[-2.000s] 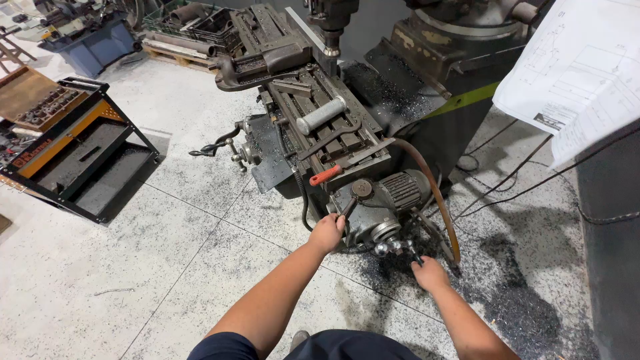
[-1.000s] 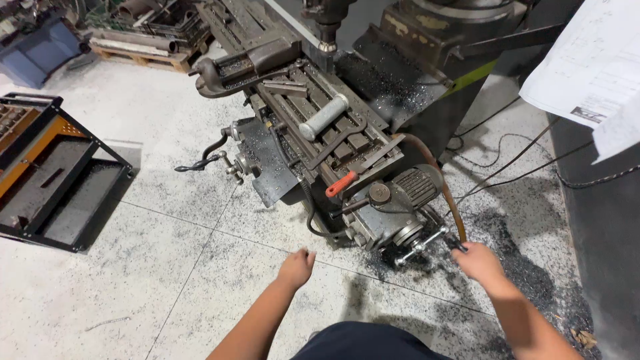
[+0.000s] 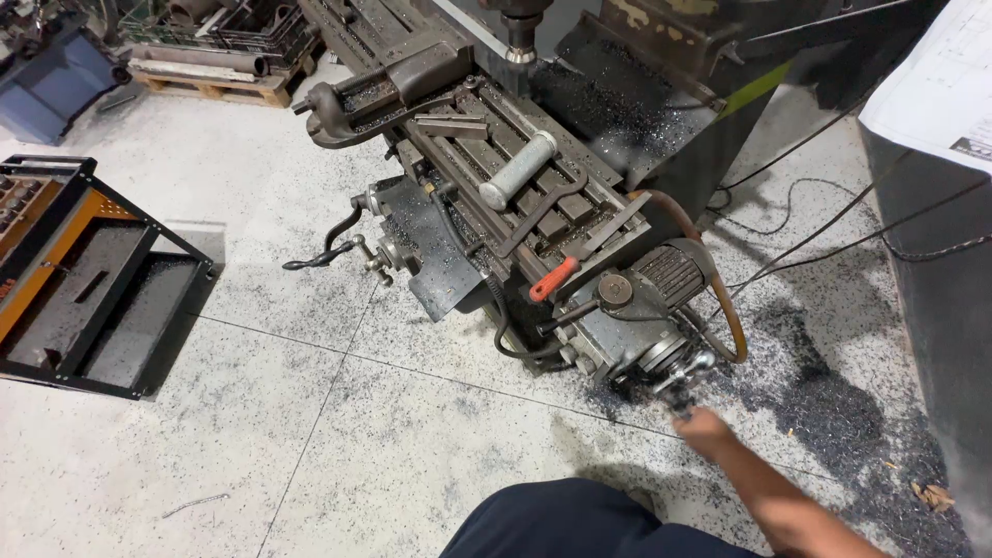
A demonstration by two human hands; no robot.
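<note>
My right hand is closed on the dark grip of the table-feed handwheel, at the near end of a milling machine; hand and wheel are slightly blurred. My left hand is out of view. On the slotted machine table lie a grey metal cylinder, a dark open-end wrench, thin metal bars and a file with a red handle. A machine vise is mounted farther along, beside the spindle. A lever sticks out from the feed gearbox.
A crank handle juts out left of the machine. A black and orange tool cart stands at left, a wooden pallet behind it. Metal chips litter the floor. Cables run at right, below hanging paper sheets.
My left hand has let go of the gearbox lever, pulled back and left the view. My right hand remains at the handwheel, whose arms have turned.
</note>
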